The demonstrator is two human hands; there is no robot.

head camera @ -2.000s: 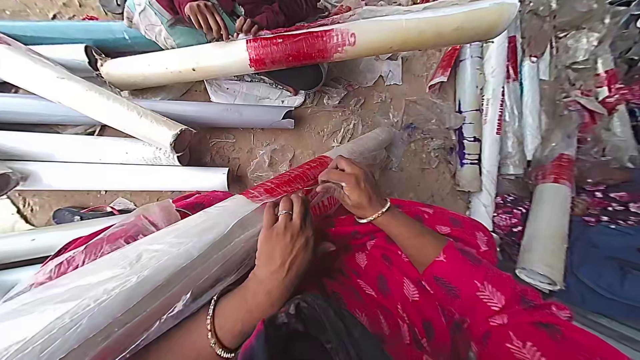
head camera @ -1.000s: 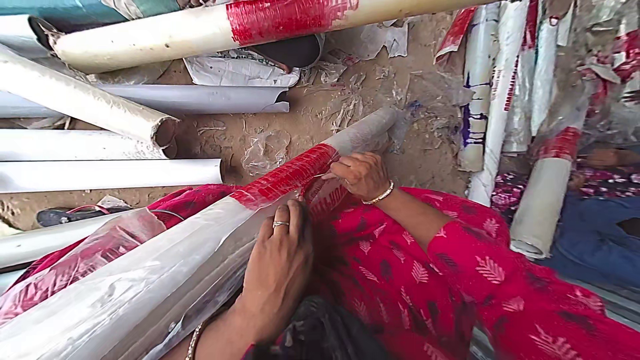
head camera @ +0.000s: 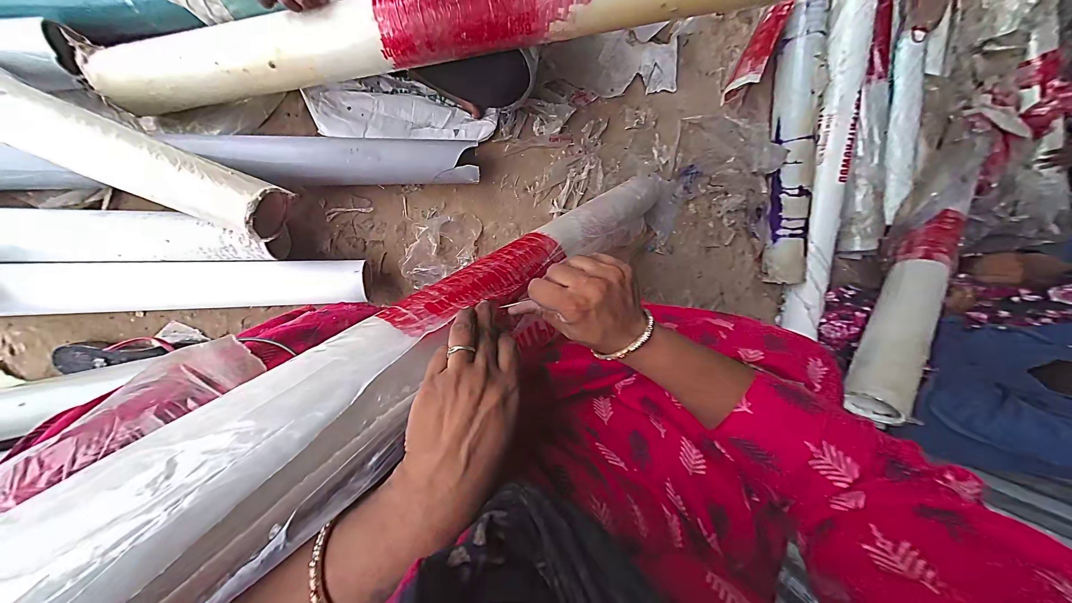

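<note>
A long pipe-like roll (head camera: 276,419) wrapped in clear plastic film lies diagonally across my lap, its far end on the ground. Around its upper part runs a red printed plastic band (head camera: 477,280). My left hand (head camera: 469,389), with a ring on one finger, presses its fingertips on the wrap at the band's lower edge; the thumb is hidden. Close to its right, my right hand (head camera: 586,301) has its fingers curled, pinching a thin, pale piece at the band's edge. What exactly that piece is, I cannot tell.
More pipes (head camera: 184,287) lie at the left, one with a red band (head camera: 469,29) crosses the top beside another person's hand (head camera: 293,3). Plastic scraps (head camera: 440,247) litter the dirt ground. Wrapped rolls (head camera: 837,151) lie at the right, near another person's blue clothing (head camera: 997,394).
My right hand has stayed beside the band, its fingers shifting slightly at the edge. The other person's hands at the top have mostly left the view, which has shifted.
</note>
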